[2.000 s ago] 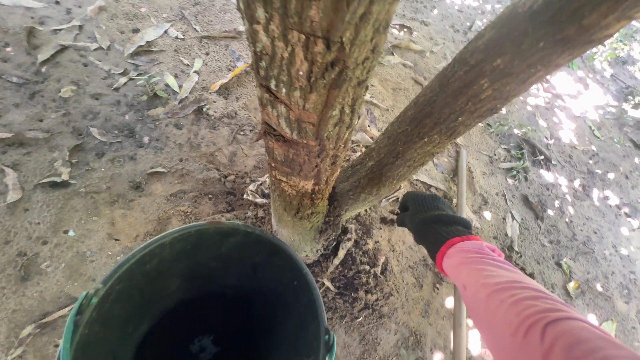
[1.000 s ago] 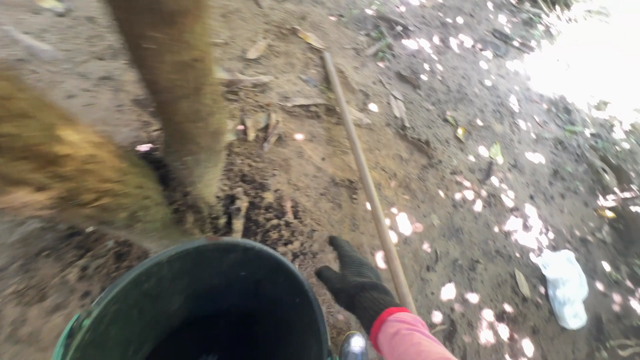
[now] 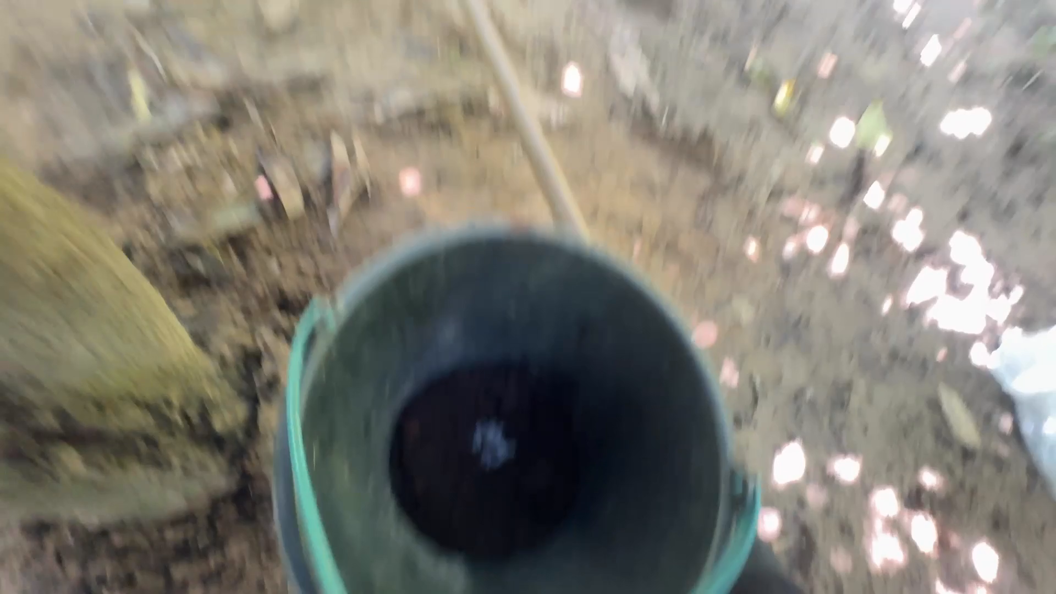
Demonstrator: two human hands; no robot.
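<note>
A dark green plastic bucket (image 3: pixel 643 346) fills the lower middle of the blurred head view, its mouth facing the camera. Its light green handle hangs down on both sides of the rim. Inside, the bottom is very dark with a small pale patch; what it holds cannot be told. Beside the right handle joint, at the bottom edge, a dark shape (image 3: pixel 763 573) is partly hidden by the bucket; it may be my gloved right hand, but its fingers do not show. My left hand is out of view.
The base of a tree trunk (image 3: pixel 91 330) stands at the left, in dark crumbly soil. A long wooden pole (image 3: pixel 524 115) lies beyond the bucket. Dry leaves are scattered on the ground. A pale plastic-like item (image 3: pixel 1031 388) lies at the right edge.
My gloved right hand, reaching over the ground a second ago, no longer shows clearly. The bucket has moved rightward in view and now covers part of the pole. The view has swung away from the trunks.
</note>
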